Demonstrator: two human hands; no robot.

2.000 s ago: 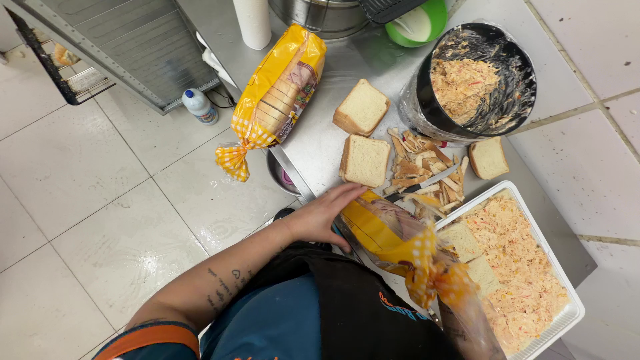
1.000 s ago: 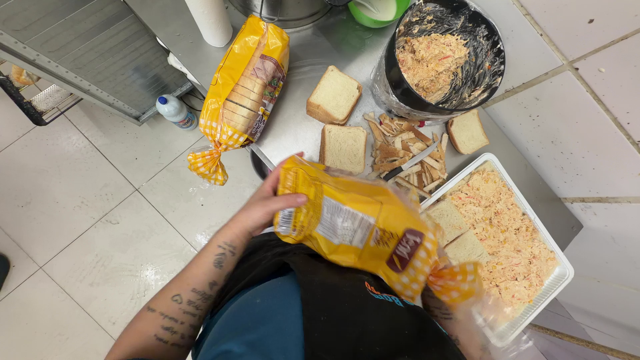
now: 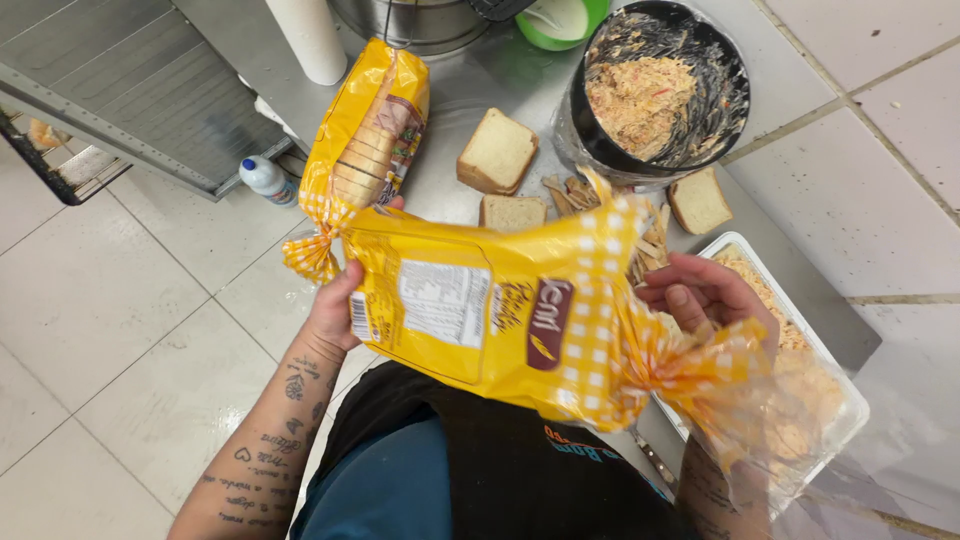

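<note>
My left hand [image 3: 339, 307] grips the bottom end of a yellow plastic bread bag [image 3: 465, 300], held up in front of my apron. The bag's neck is twisted, and its loose clear end hangs over my right forearm. My right hand [image 3: 701, 296] is beside the twisted neck, fingers apart and partly curled, palm up; whether it touches the bag is unclear. Behind the bag lie stacked bread slices [image 3: 499, 150], another slice stack [image 3: 513, 213], bread on the right [image 3: 699, 201] and cut crusts [image 3: 651, 244]. A white tray [image 3: 851, 397] of orange-flecked filling is partly hidden by the bag.
A black pot [image 3: 664, 94] of filling stands at the back, near a green bowl [image 3: 562, 22] and a metal pot [image 3: 420, 22]. Another bread bag [image 3: 367, 135] lies near the counter's left edge beside a paper roll [image 3: 307, 37]. A bottle [image 3: 268, 181] stands on the floor.
The bread bag has been raised from beside the tray and turned, its printed side now showing. My right hand, earlier hidden behind the bag's neck, has come into sight.
</note>
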